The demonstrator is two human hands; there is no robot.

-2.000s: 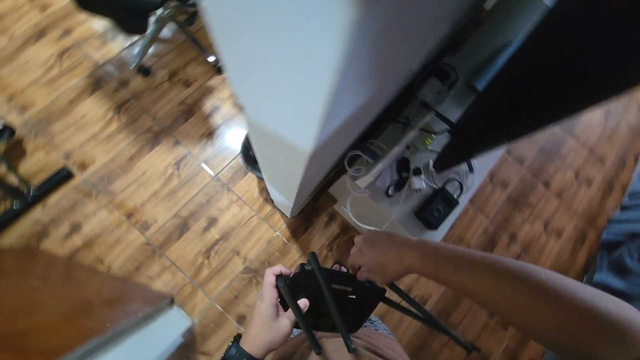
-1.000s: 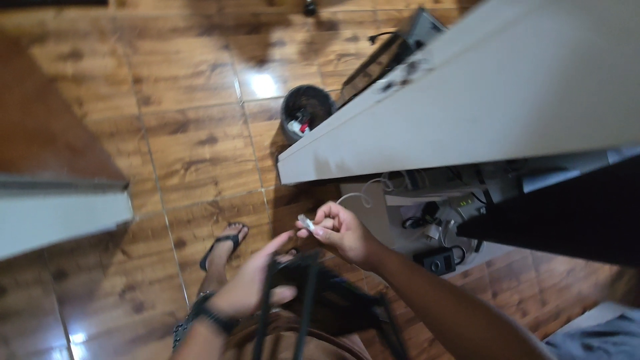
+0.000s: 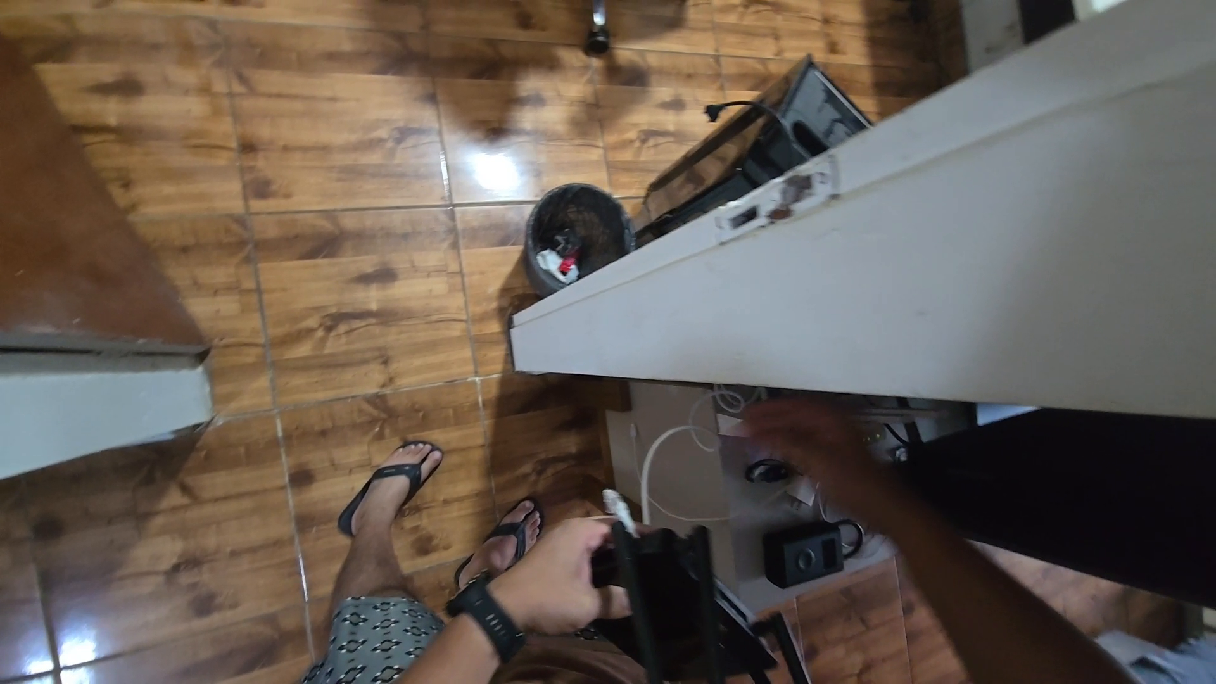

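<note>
My left hand (image 3: 556, 579), with a black watch on its wrist, grips a black router (image 3: 679, 598) with several upright-looking antennas. A white cable (image 3: 655, 456) rises beside the router, and a pale cable end (image 3: 619, 511) stands by my left fingers; whether they pinch it I cannot tell. My right hand (image 3: 798, 432) is blurred and reaches over the shelf among cables; its fingers are partly lost in blur, and I cannot tell if it holds anything. Below it on the shelf lie a coiled black cable (image 3: 768, 470) and a black box-shaped device (image 3: 803, 554).
A white door or panel (image 3: 855, 285) juts across the right side. Behind its edge are a waste bin (image 3: 579, 237) and a dark appliance with a plug (image 3: 741, 142). A dark flat panel (image 3: 1073, 494) overhangs the shelf. A brown-topped piece (image 3: 76, 237) stands left.
My right hand has moved from beside my left hand, where it held a white cable end, to over the shelf. My left hand, spread a second ago, now closes on the router.
</note>
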